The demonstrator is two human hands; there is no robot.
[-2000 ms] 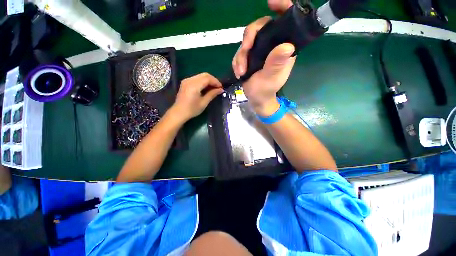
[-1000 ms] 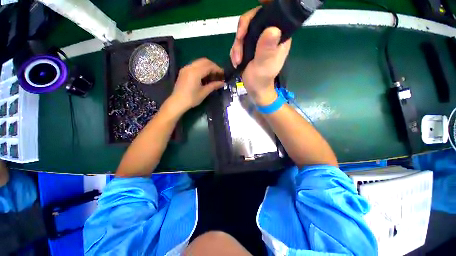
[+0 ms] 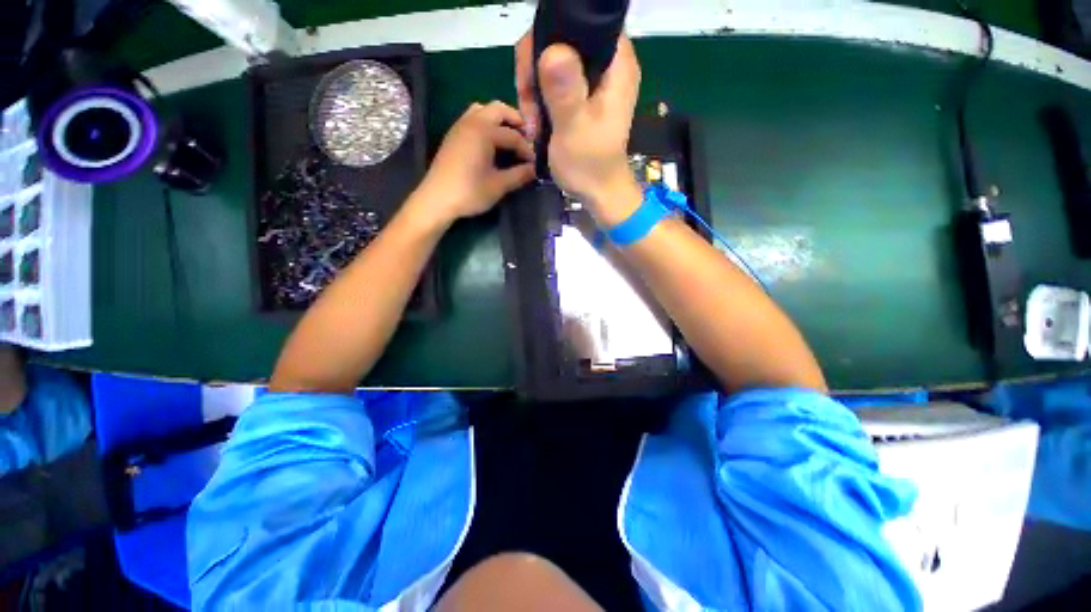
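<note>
My right hand (image 3: 589, 126), with a blue wrist strap (image 3: 641, 215), is closed around the black electric screwdriver (image 3: 579, 26). The driver's thin end points down at the far left corner of the fixture. My left hand (image 3: 479, 161) is beside that end, thumb and fingertips close together; whether they pinch a small part is too small to tell. The opened tablet unit (image 3: 608, 297) lies in the black fixture (image 3: 535, 313). My right hand and forearm cover part of its far end, where gold and yellow details show.
Left of the fixture, a black parts tray (image 3: 274, 110) holds a round dish of screws (image 3: 360, 114) and a heap of dark bits (image 3: 314, 227). A purple-ringed device (image 3: 97, 134) and white blister tray (image 3: 66, 269) are far left. A slim black box (image 3: 991, 281) is right.
The screwdriver and my right hand have moved left and stand more upright at the fixture's far left corner. My left hand stays beside the driver's end. The whole view has shifted slightly.
</note>
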